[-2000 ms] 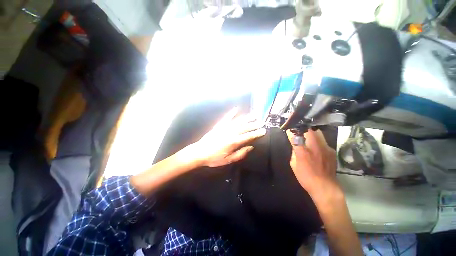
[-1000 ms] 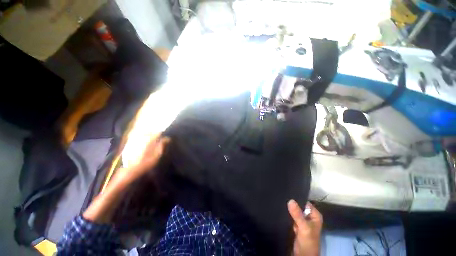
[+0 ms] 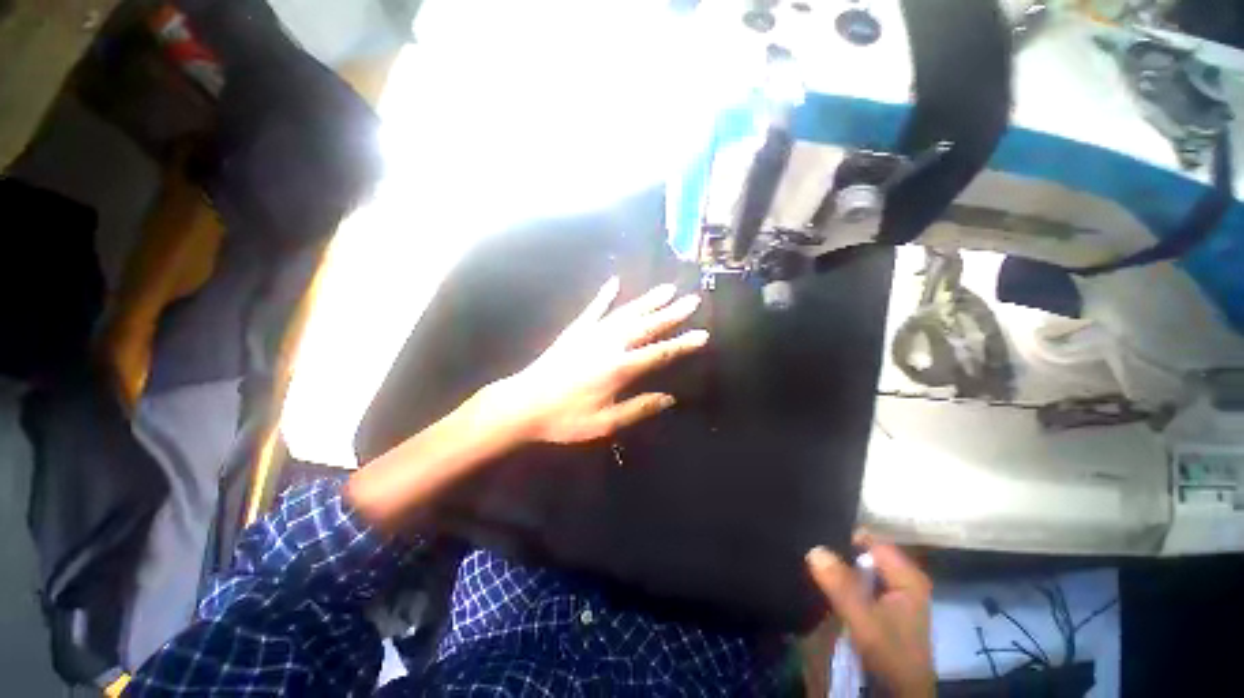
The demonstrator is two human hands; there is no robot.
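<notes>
A large black cloth panel [image 3: 737, 464] lies across the machine bed and down over my lap, with a small pale thread mark near its middle. My left hand [image 3: 600, 368] lies flat on it with fingers spread, the fingertips just left of the presser foot [image 3: 723, 266]. My right hand [image 3: 880, 607] is at the cloth's lower right edge. A small pale tool [image 3: 865, 566] shows between its thumb and fingers; its tip cannot be made out. The white and blue sewing machine head [image 3: 846, 123] stands over the cloth's far edge.
The cream machine bed [image 3: 1010, 477] runs to the right, with a round grey metal part [image 3: 941, 341] on it. Dark and grey garment pieces [image 3: 191, 450] are heaped at the left. Strong lamp glare washes out the upper middle. A printed cloth [image 3: 1023, 627] lies below the bed.
Since one second ago, my left hand has moved from the cloth's left side onto it beside the foot. The panel lies flatter. My right hand, earlier near the needle, stays at the lower right.
</notes>
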